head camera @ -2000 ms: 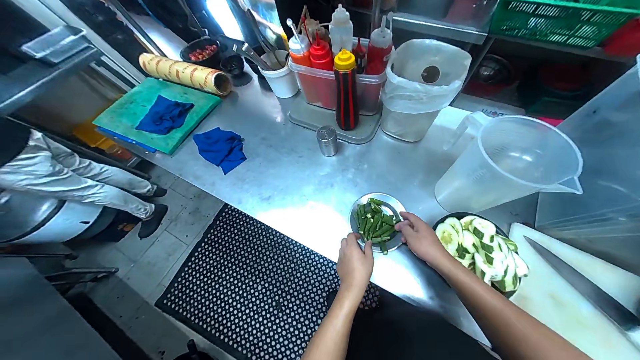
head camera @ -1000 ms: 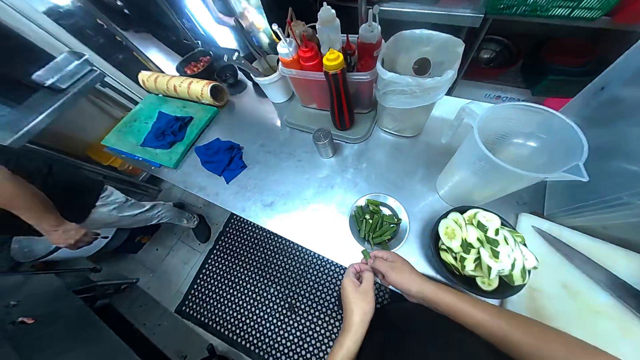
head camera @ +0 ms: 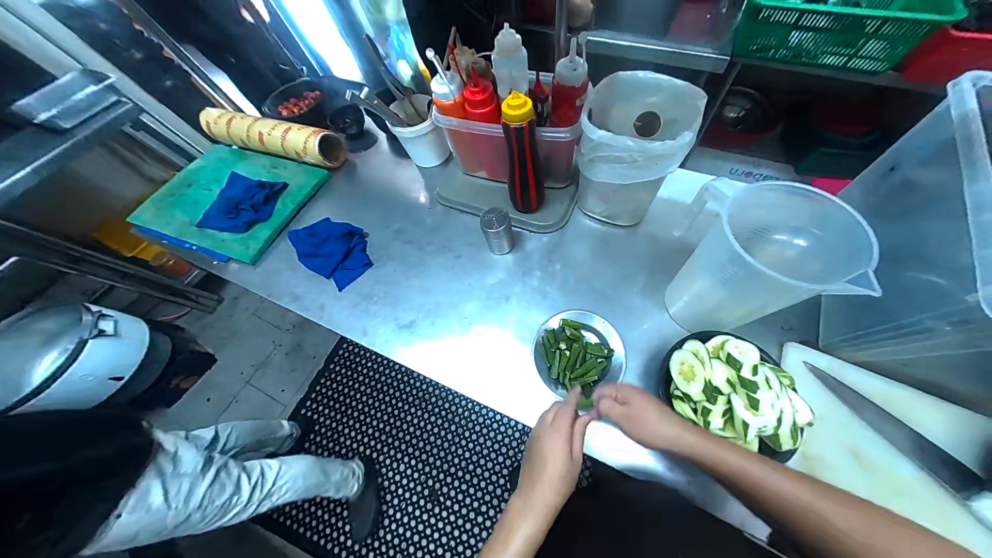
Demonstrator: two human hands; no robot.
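Note:
My left hand point(head camera: 552, 446) and my right hand point(head camera: 632, 415) meet at the near rim of a round metal plate point(head camera: 618, 341). Cut green pods, which look like okra point(head camera: 573, 355), lie on the plate. A small green piece point(head camera: 585, 403) shows between my fingertips; blur hides which hand grips it. Right of my right hand stands a dark bowl heaped with sliced green-and-white vegetable point(head camera: 736, 387). Beyond it a knife point(head camera: 891, 426) lies on a white cutting board point(head camera: 845, 473).
A clear plastic measuring jug point(head camera: 767, 256) stands behind the bowl. Farther back are a metal shaker point(head camera: 497, 231), squeeze bottles point(head camera: 523, 155) and a bag-lined container point(head camera: 635, 163). Blue cloths point(head camera: 333, 249) and a green board point(head camera: 271, 225) are at left. A person point(head camera: 232, 473) stands beyond the rubber mat point(head camera: 411, 442).
Two seconds ago my hands were at the plate's sides; they have come together at its near rim. The other person at left has moved nearer to the mat.

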